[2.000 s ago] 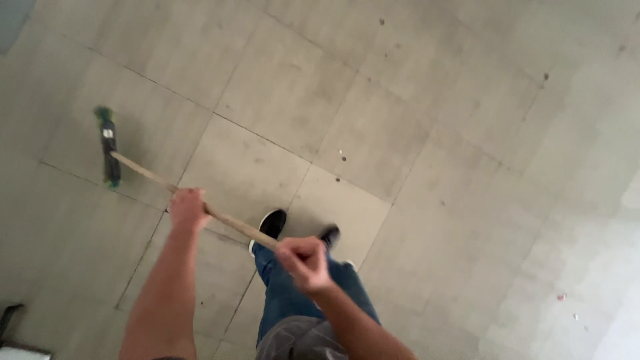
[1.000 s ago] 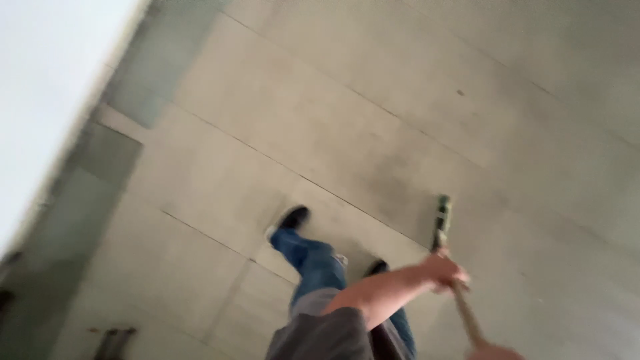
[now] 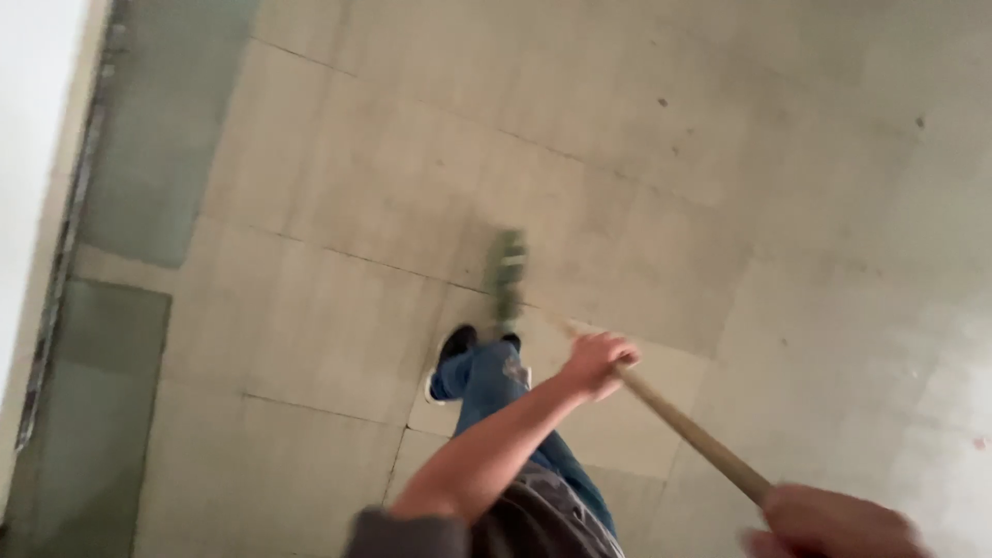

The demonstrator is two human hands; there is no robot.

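A push broom's wooden handle [image 3: 694, 434] runs diagonally from the lower right toward the middle of the head view. My left hand [image 3: 601, 364] is closed around the handle's lower part. At the bottom right my right hand [image 3: 841, 523], blurred, grips its upper end. The green and dark broom head [image 3: 508, 279] lies just in front of my shoes and is blurred by motion. Where the handle meets the head is too blurred to see well.
My dark shoe [image 3: 456, 345] and jeans are below the broom head. Tiled floor [image 3: 372, 170] with dark seams and small bits of debris [image 3: 663, 102] spreads around. Along the left are grey-green floor patches [image 3: 108, 403] and a white wall [image 3: 35, 116].
The broom head, at the far left of my feet two seconds ago and right of them one second ago, is now just in front of them. Both hands remain on the handle. The view has shifted.
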